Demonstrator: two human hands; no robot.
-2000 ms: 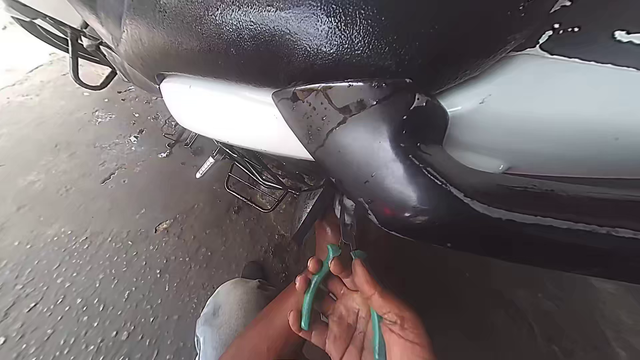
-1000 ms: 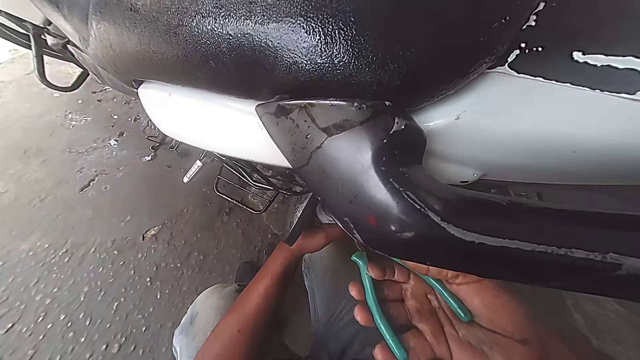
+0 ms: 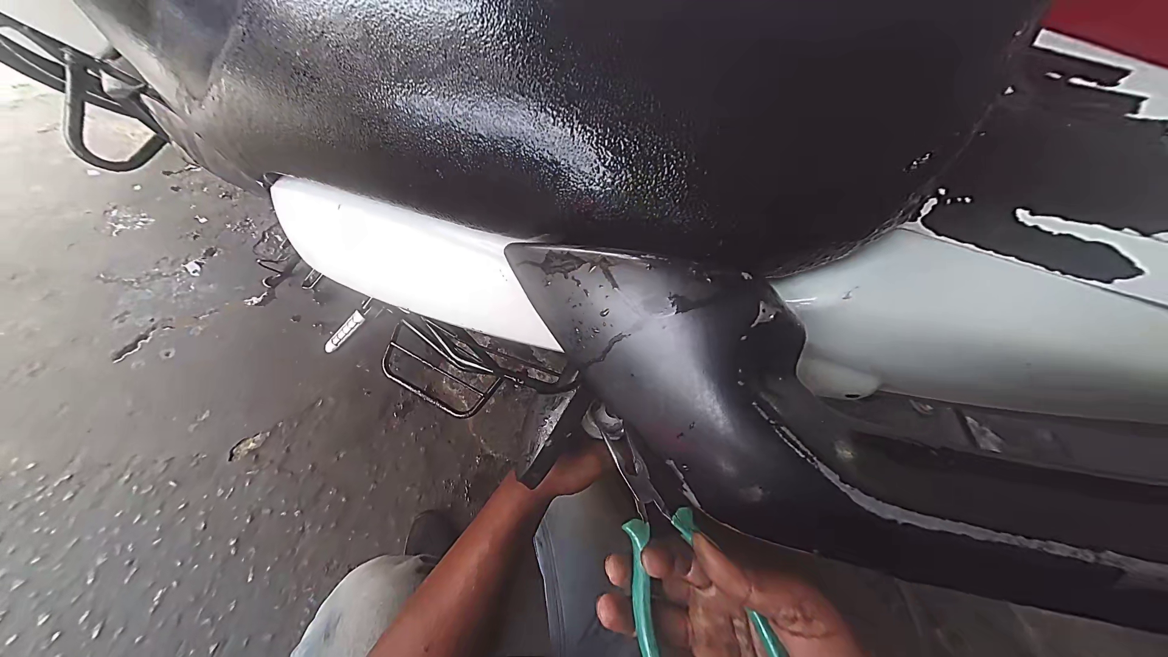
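Note:
My right hand [image 3: 721,584] holds a pair of pliers [image 3: 641,547] with green handles, palm up. The handles are spread, and the metal jaws point up at a small fitting [image 3: 602,422] beneath the black side panel [image 3: 675,383] of a motorcycle or scooter. My left hand [image 3: 579,467] reaches in under the same panel, beside the fitting and behind a dark metal part [image 3: 552,438]; its fingers are mostly hidden, so its hold cannot be told.
Overhead is the wet black seat [image 3: 593,128], with a white panel [image 3: 411,265] below it. A black wire frame [image 3: 438,374] sticks out to the left. Pale bodywork [image 3: 985,328] lies at right. Wet, rough ground [image 3: 228,474] spreads at left.
The pliers, turned with their jaws hidden under the panel one second ago, now point upward with their jaws in sight. My right hand has shifted left from its place of one second ago.

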